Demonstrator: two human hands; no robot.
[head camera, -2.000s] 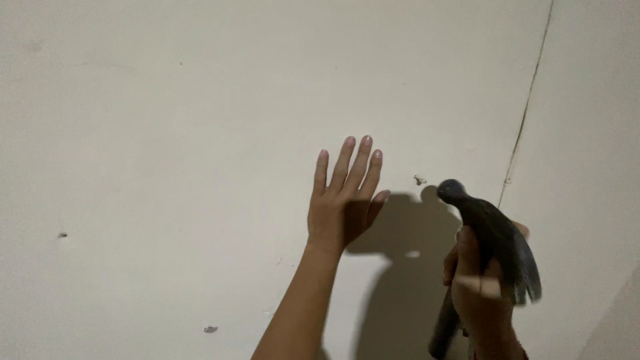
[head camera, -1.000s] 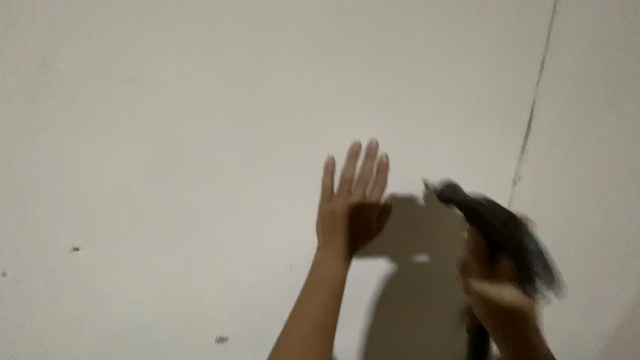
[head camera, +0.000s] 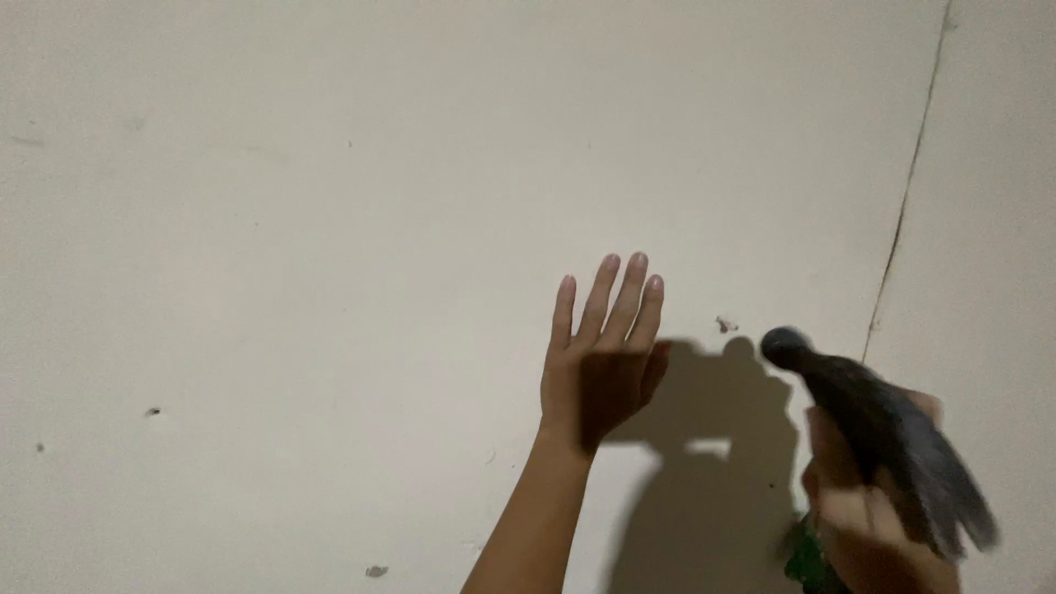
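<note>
My left hand (head camera: 606, 363) lies flat against a pale wall (head camera: 330, 289), palm towards it and fingers spread upward, holding nothing. To its right, my right hand (head camera: 866, 487) grips a dark claw hammer (head camera: 874, 412) near its head. The round striking face points up and left, and the split claw points down and right. A small damaged spot (head camera: 726, 324) in the wall lies between my left fingertips and the hammer's face. Part of the handle is hidden by my right hand; something green shows below it.
A thin dark crack or seam (head camera: 907, 177) runs down the wall at the right. Chipped marks (head camera: 376, 570) and a small hole (head camera: 153, 411) show at the lower left. Shadows of the head, hand and hammer fall on the wall around my left hand.
The hammer's face was at the damaged spot one second ago and is now to the right of it, apart from it. My left hand has stayed flat on the wall.
</note>
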